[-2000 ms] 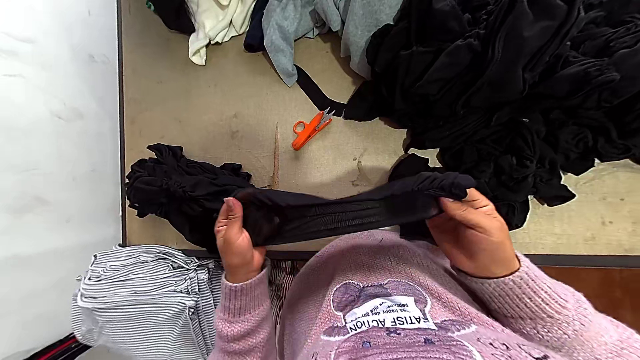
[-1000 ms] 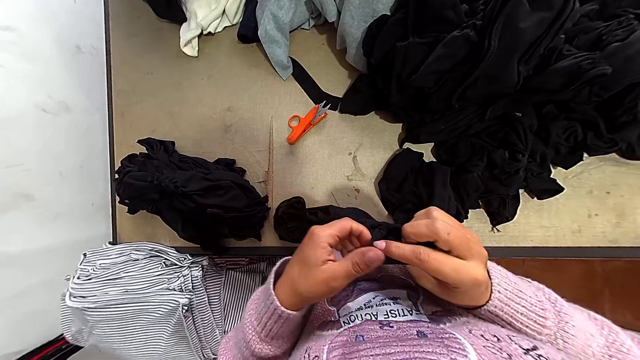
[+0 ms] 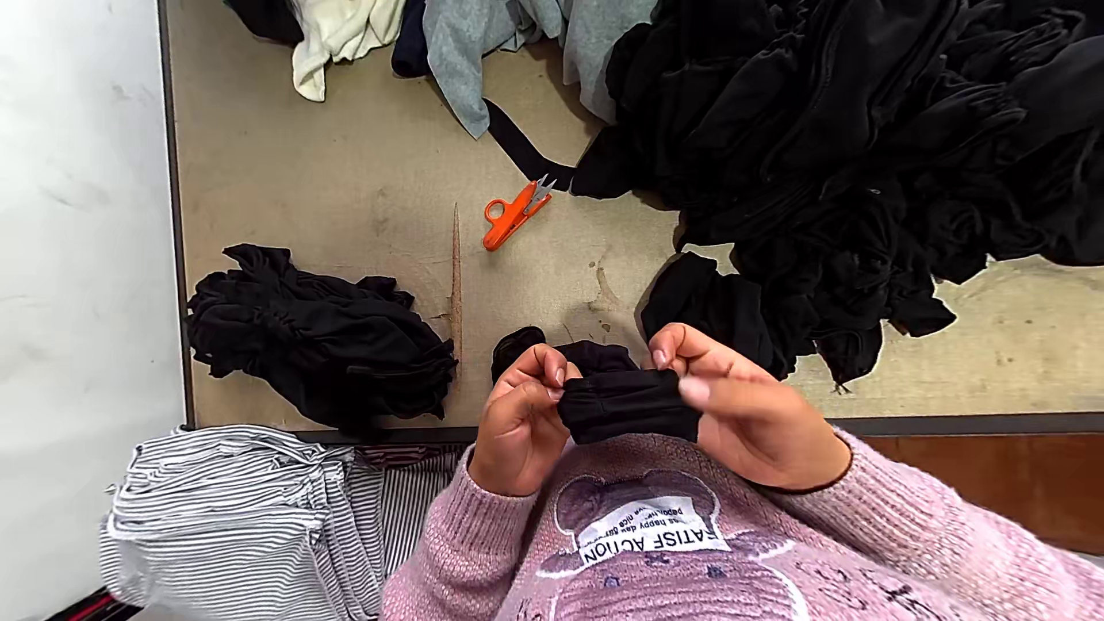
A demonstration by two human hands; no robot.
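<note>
A piece of black fabric (image 3: 630, 405) is stretched between my two hands at the table's front edge, just in front of the sweater. My left hand (image 3: 526, 423) pinches its left end between thumb and fingers. At its right end is my right hand (image 3: 755, 414), the thumb slightly blurred and the fingertips at the upper corner. Part of the black fabric lies on the table behind the hands. Farther back, orange-handled thread snips (image 3: 516, 214) lie on the table with their blades pointing up and right.
A bundle of black cloth (image 3: 315, 336) lies to the left, and a large heap of black garments (image 3: 819, 129) covers the back right. Grey cloth (image 3: 483, 52) and cream cloth (image 3: 345, 34) lie at the back. Folded striped fabric (image 3: 233, 526) is stacked below the table's left front edge (image 3: 966, 424).
Two seconds ago the black fabric was stretched long between widely spaced hands. The hands came close together, and now they are slightly apart with a short section between them.
</note>
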